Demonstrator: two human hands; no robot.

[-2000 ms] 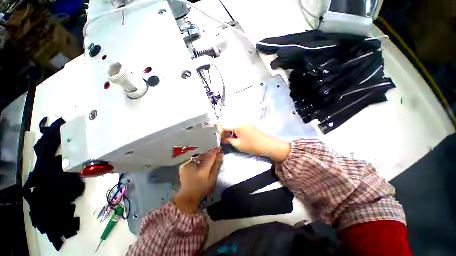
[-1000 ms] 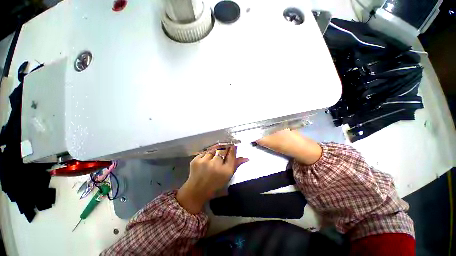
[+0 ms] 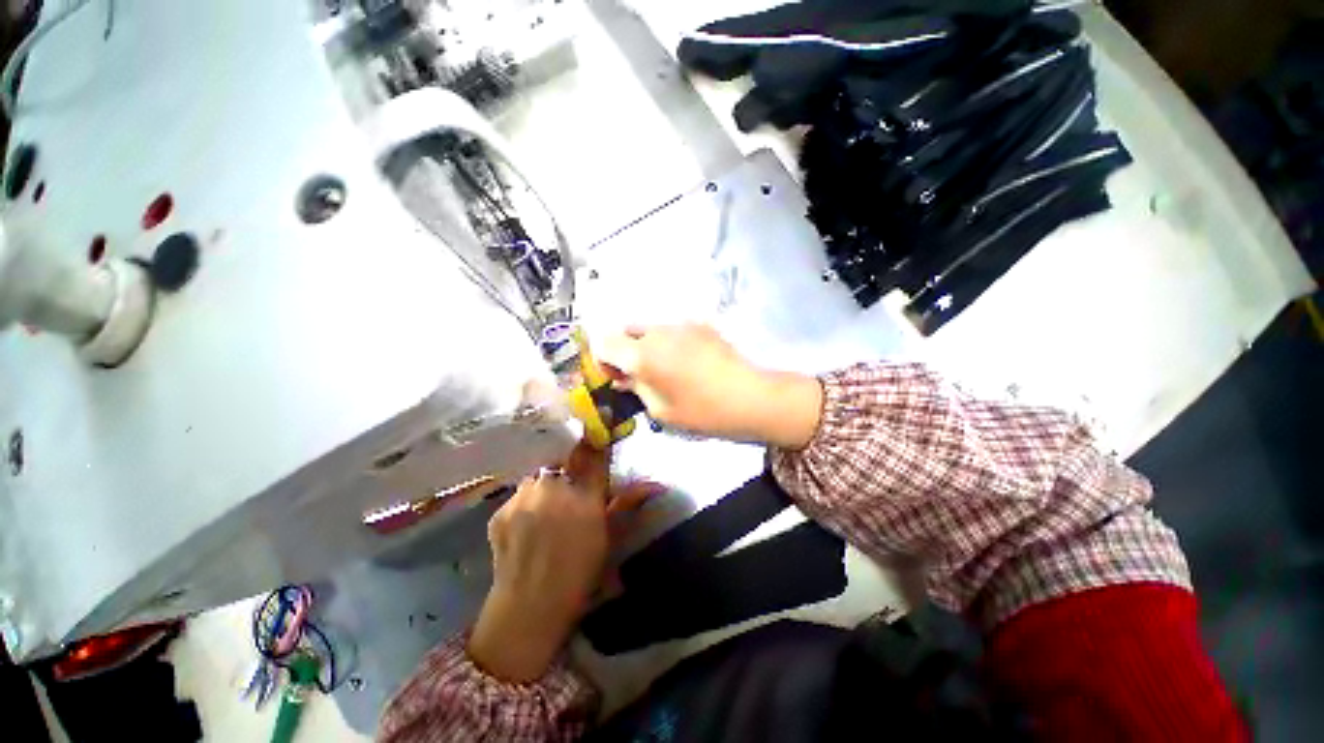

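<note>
The white sewing machine head (image 3: 276, 334) fills the left and centre of the view. A yellow guard (image 3: 593, 407) stands at its needle area. A small black piece (image 3: 622, 405) lies at the guard, between my hands. My right hand (image 3: 704, 383) holds the black piece's right side with bent fingers. My left hand (image 3: 548, 540) is just below the guard, its fingertips partly hidden by the machine; what they touch is unclear. Black fabric strips (image 3: 726, 582) lie flat in front of my body.
A heap of black zippers (image 3: 958, 160) with pale lines lies at the upper right on the white table (image 3: 1183, 312). A green-handled tool (image 3: 295, 700) and dark cord loops (image 3: 286, 621) lie at the lower left. Black fabric (image 3: 138, 711) shows at the bottom left corner.
The view has shifted, so the machine head sits further left and the yellow guard and black piece now show. My right hand has moved in beside the guard; my left hand stays just below it.
</note>
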